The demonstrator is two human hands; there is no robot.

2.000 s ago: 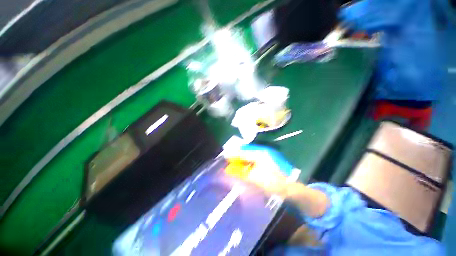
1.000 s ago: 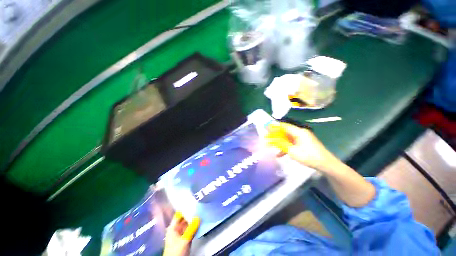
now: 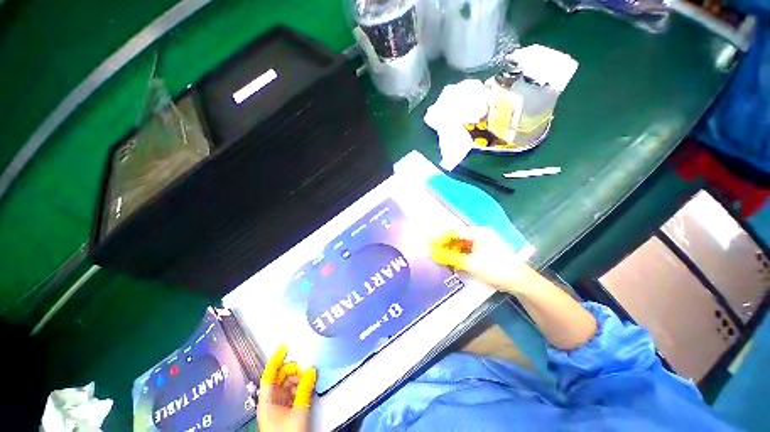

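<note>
A tablet covered by a printed blue-purple film (image 3: 359, 291) with "SMART TABLET" lettering lies on the white work mat (image 3: 253, 297). My left hand (image 3: 285, 396), with yellow finger cots, is at the film's near left corner. My right hand (image 3: 477, 260), also with yellow finger cots, is at its right end, fingertips on the film. Whether the fingers pinch the edge or only press is unclear. A fanned pile of the same films (image 3: 192, 381) lies at lower left. A light blue cloth (image 3: 477, 205) lies at the mat's right end, partly behind my right hand.
A black foam tray block (image 3: 253, 181) stands behind the mat. A dish (image 3: 540, 135) with clear bottles, a white tissue (image 3: 458, 114), a dark stick (image 3: 485, 180) and a white stick (image 3: 532, 172) are beyond it. Bagged cups (image 3: 393, 42) stand farther back. Pinkish-gold tablets (image 3: 663, 299) are low right.
The film now lies flatter over the tablet, and my right hand is lower against its right end. My left hand stays at the left corner. The view has steadied and shifted.
</note>
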